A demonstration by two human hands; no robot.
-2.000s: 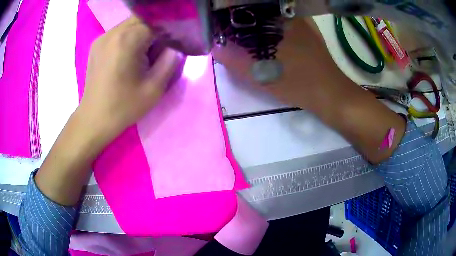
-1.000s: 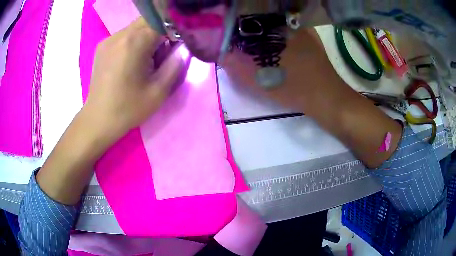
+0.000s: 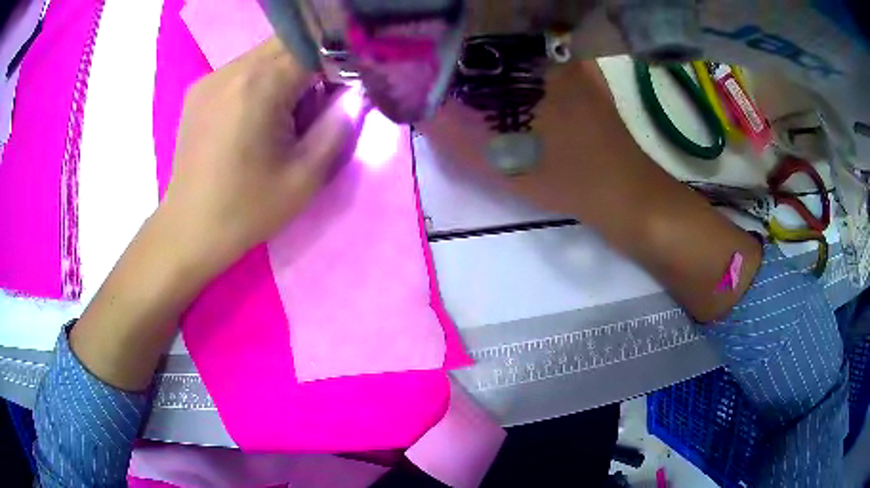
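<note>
A hot pink fabric panel (image 3: 315, 419) lies on the machine table, its lower end over the front edge. A pale pink piece (image 3: 358, 286) lies on top of it and runs up under the lamp glare. My left hand (image 3: 243, 133) rests on the fabric left of the glare, fingers bent; whether it grips cloth is unclear. My right hand (image 3: 506, 143) reaches in behind the tension spring and grey knob (image 3: 515, 152); its fingers are hidden by the machine head (image 3: 611, 29). The needle is not clearly visible.
Stacked pink pieces (image 3: 38, 191) lie at the far left. Scissors (image 3: 797, 205), a green-handled tool (image 3: 682, 124) and a red-and-white stick (image 3: 742, 105) lie at right. A ruler (image 3: 591, 343) runs along the front edge. A blue basket (image 3: 701, 429) and pink cloth (image 3: 219, 467) are below.
The machine head and tools at right sit slightly differently in view, and more of the machine's lettering shows. The hands and fabric keep nearly the same position.
</note>
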